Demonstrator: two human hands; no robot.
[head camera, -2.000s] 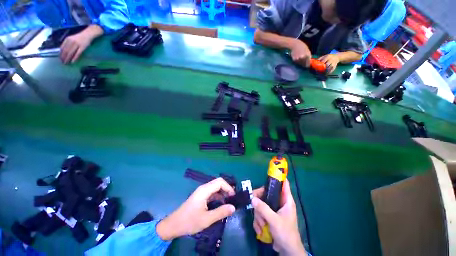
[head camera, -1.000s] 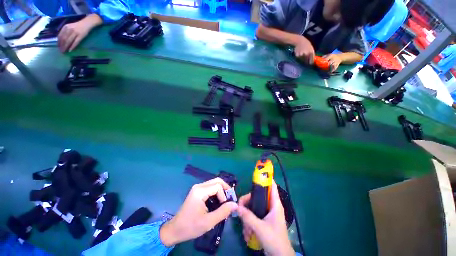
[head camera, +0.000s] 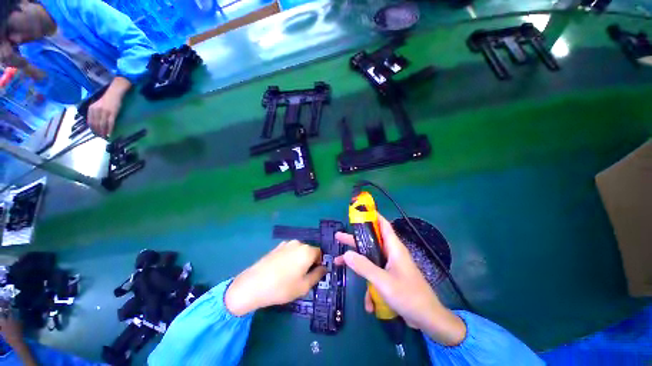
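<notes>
A black bracket body (head camera: 329, 304) lies upright in front of me on the teal table, with slotted arms (head camera: 297, 232) sticking out to the left. My left hand (head camera: 279, 275) is over its middle, fingertips pinched on a small clamp piece (head camera: 325, 275) with a silvery tab, set against the body. My right hand (head camera: 400, 279) holds the yellow and black electric screwdriver (head camera: 368, 239), its bit pointing down towards me, while its thumb and forefinger reach to the body. A round dark screw dish (head camera: 427, 254) sits right of my right hand, partly under the cord.
Heaps of black clamp pieces (head camera: 154, 293) lie at left. Part-built brackets (head camera: 386, 154) lie on the green belt (head camera: 214, 171) ahead. A cardboard box (head camera: 633, 214) stands at right. Another person's hand (head camera: 106, 113) is at upper left. A small shiny bit (head camera: 315, 347) lies below the body.
The view has turned and tilted down. The clamp piece has gone from between my hands down onto the body. The screw dish, mostly hidden before, now shows beside my right hand.
</notes>
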